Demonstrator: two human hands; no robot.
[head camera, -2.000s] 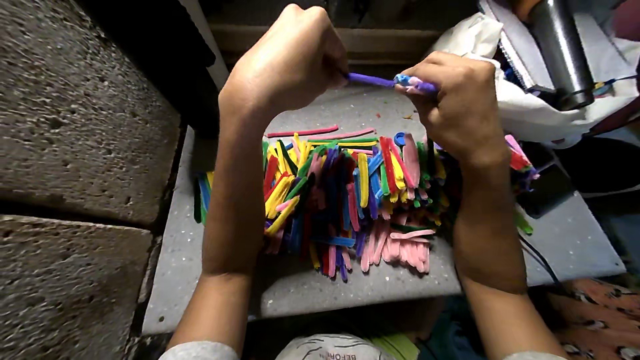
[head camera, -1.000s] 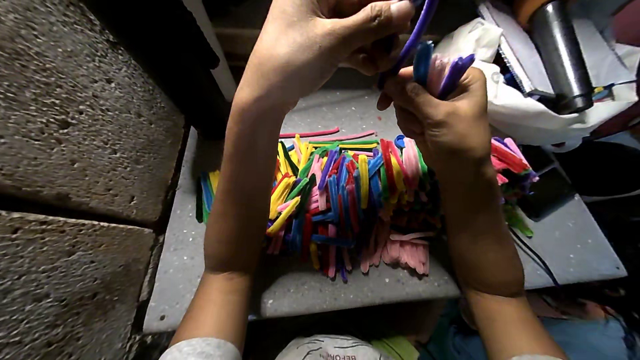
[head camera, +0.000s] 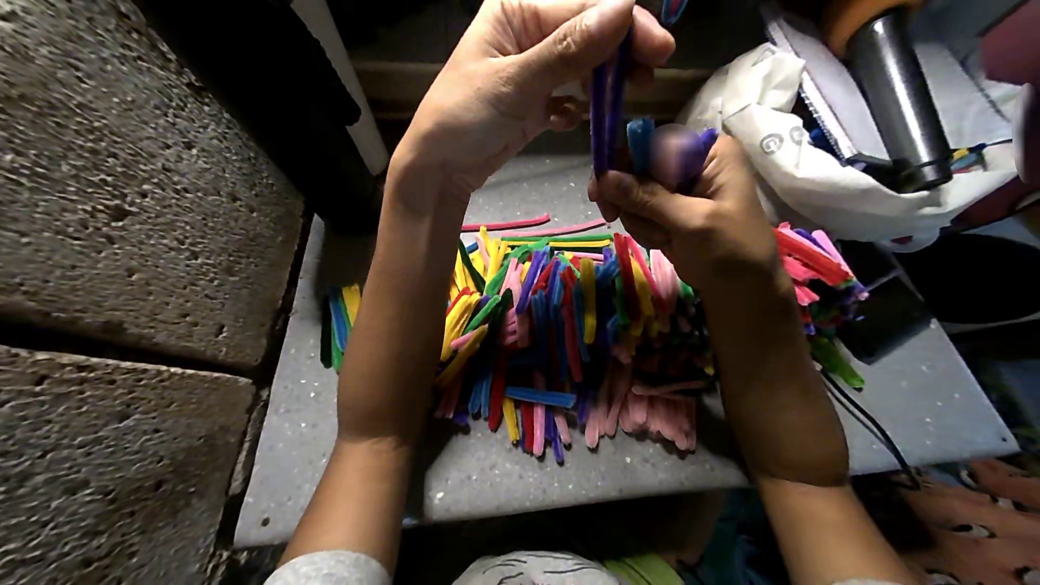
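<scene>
Near the top of the head view, my left hand (head camera: 552, 65) pinches a bent purple fuzzy strip (head camera: 605, 114), like a pipe cleaner, between thumb and fingers. The strip's lower part meets my right hand (head camera: 691, 203), whose fingers close around a small bundle of blue and purple fuzzy pieces (head camera: 640, 146). Part of that bundle is blurred. Below both hands, a large heap of short folded fuzzy strips (head camera: 561, 317) in red, yellow, blue, green, pink and purple lies on a grey speckled table (head camera: 569, 479). Long pink strips (head camera: 512, 223) lie behind the heap.
A rough block wall (head camera: 130, 203) stands at the left. At the right back are a white plastic bag (head camera: 821, 162) and a black cylindrical tool barrel (head camera: 898, 97) with an orange part. More strips (head camera: 816, 264), a dark flat object (head camera: 873, 317) and a black cable (head camera: 877, 431) lie at the right.
The purple strip was held nearly level between my hands two seconds ago; now it hangs bent and upright from my left hand. My left hand has turned, showing more of its palm side.
</scene>
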